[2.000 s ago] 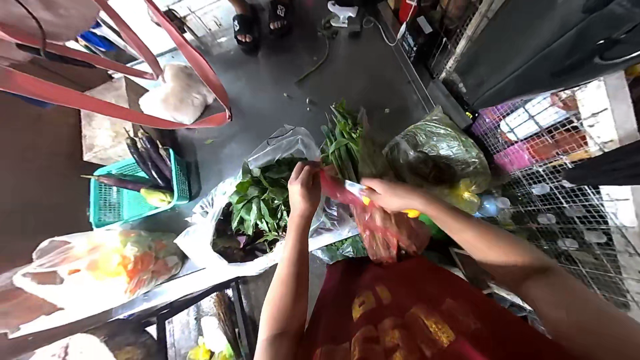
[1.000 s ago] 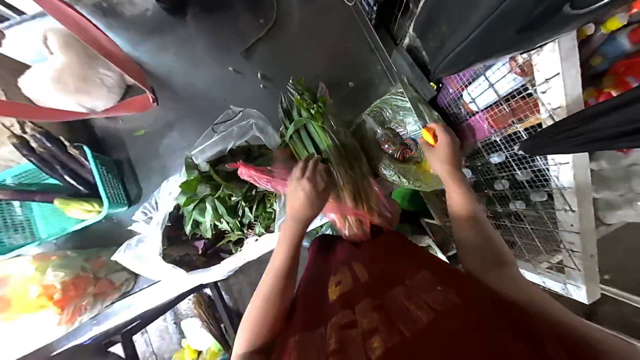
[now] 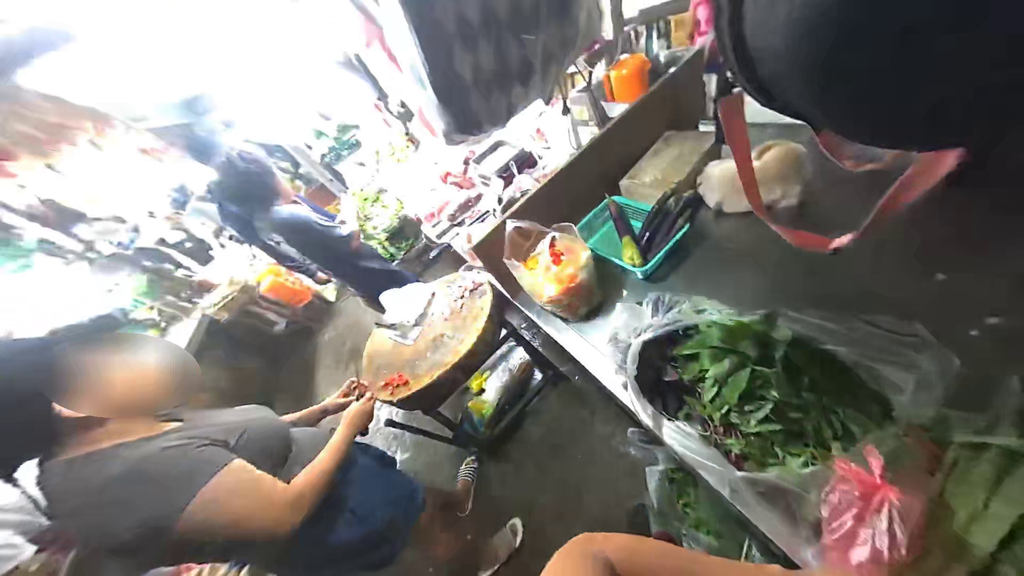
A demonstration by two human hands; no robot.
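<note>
At the bottom edge, a bare forearm reaches in toward a pink plastic bag (image 3: 868, 508); no hand of mine can be made out. That bag lies at the lower right, bunched at its top, beside broad green leaves (image 3: 980, 492). Left of it, a large clear plastic bag (image 3: 704, 464) stands open around leafy greens (image 3: 768, 384) on the dark counter. Farther along is a tied plastic bag of orange and red pieces (image 3: 560, 276), next to a teal plastic basket (image 3: 644, 270) holding eggplants (image 3: 668, 220).
A seated person (image 3: 240, 464) works with both hands at a round wooden chopping block (image 3: 436, 336) left of the counter. Another person (image 3: 296, 224) is farther back. A red strap (image 3: 808, 238) hangs over the counter near a pale bag (image 3: 756, 176). More greens stand below the counter's edge.
The view has swung far to the left. The knife in my right hand, seen one second ago, is out of sight. The pink bag, earlier spread around the green stalks, now shows a bunched top.
</note>
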